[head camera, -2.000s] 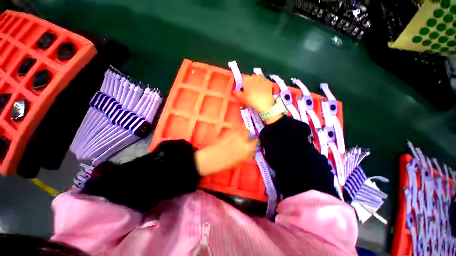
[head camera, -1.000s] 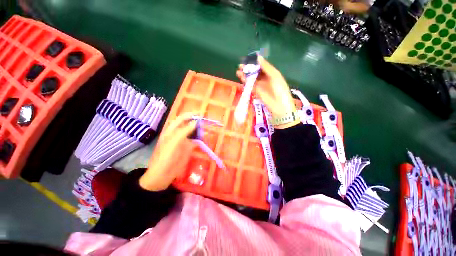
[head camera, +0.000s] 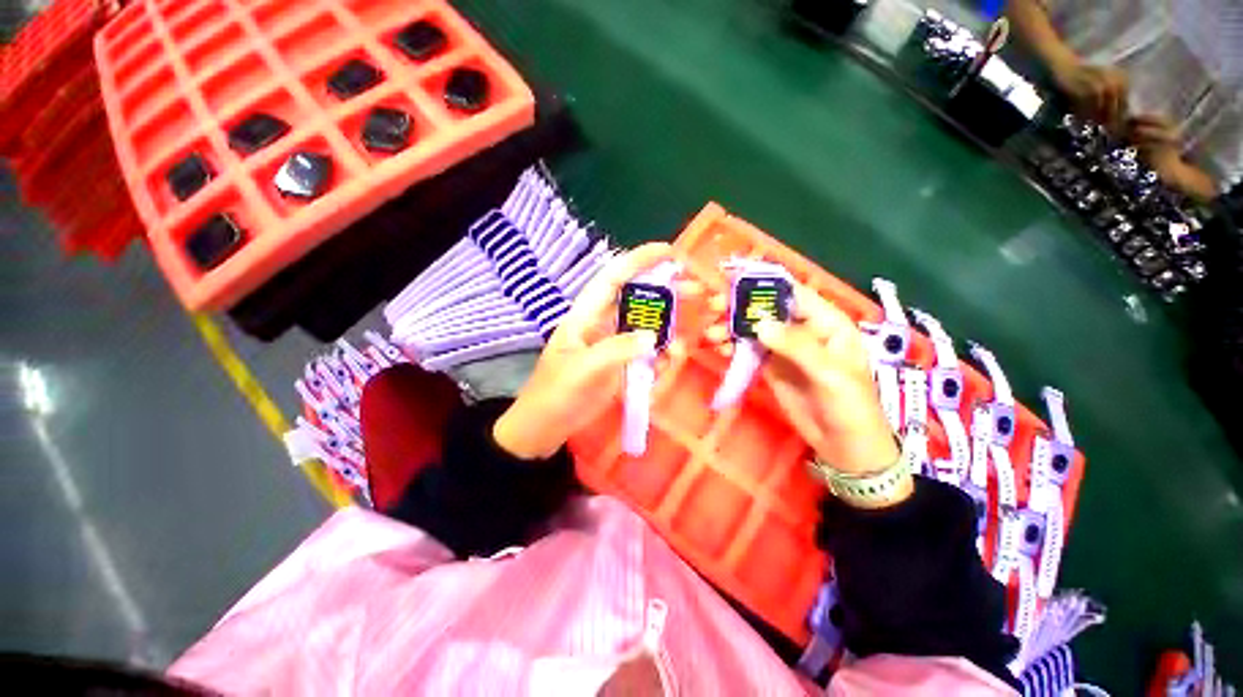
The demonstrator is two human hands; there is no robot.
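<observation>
My left hand (head camera: 584, 365) holds a smartwatch (head camera: 645, 311) with its lit screen facing up, showing yellow-green figures, and its pale lilac strap hanging down. My right hand (head camera: 822, 365) holds a second smartwatch (head camera: 761, 308), also lit with yellow-green figures, its strap pointing down. The two watches are side by side, apart, above the orange-red work tray (head camera: 678, 470). Several watches (head camera: 949, 388) lie face down on the right part of that tray, dark round sensors showing. My right forearm hides part of them.
A bundle of lilac-strapped watches (head camera: 477, 302) lies left of the work tray, with a second pile (head camera: 331, 409) below it. An orange-red tray (head camera: 334, 177) at upper left holds black watch heads. Another person's hands (head camera: 1134, 125) are among black parts at upper right.
The view has turned, so the trays appear shifted right. Both hands have come together over the work tray, and both watches now show lit screens.
</observation>
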